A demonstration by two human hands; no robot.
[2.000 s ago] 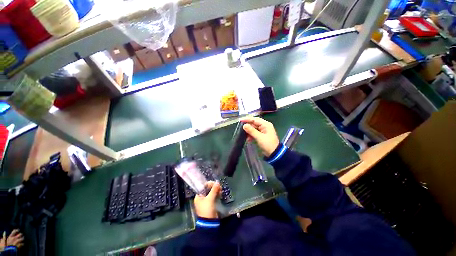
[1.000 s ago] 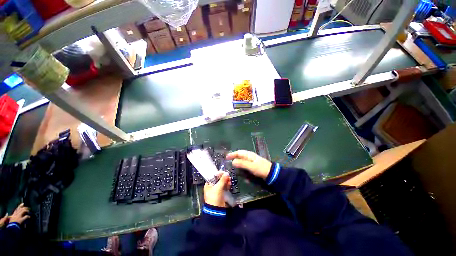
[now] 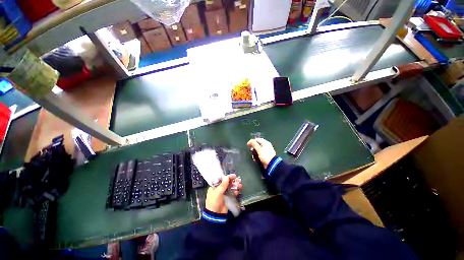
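My left hand [image 3: 220, 194] holds a whitish stack of poly bags [image 3: 207, 165] over the right end of a row of black remote controls [image 3: 152, 179], buttons up on the green bench. My right hand [image 3: 262, 151] is to the right, its fingers closed on a dark remote control that points toward me; my hand and sleeve hide part of it, and I cannot tell whether it is bagged. Shiny bagged remotes [image 3: 302, 139] lie farther right on the bench.
Beyond the bench edge, a small tray of orange pieces [image 3: 241, 93] and a smartphone [image 3: 282, 91] lie by a white sheet [image 3: 203, 66]. An open carton [image 3: 392, 162] stands at right. A tangled black heap [image 3: 43, 175] lies far left. Slanted metal posts [image 3: 384, 40] rise beyond.
My right hand has moved from near my left hand to the right, and now holds a dark remote. My left hand keeps the bags. The other worker's hand at far left has left view.
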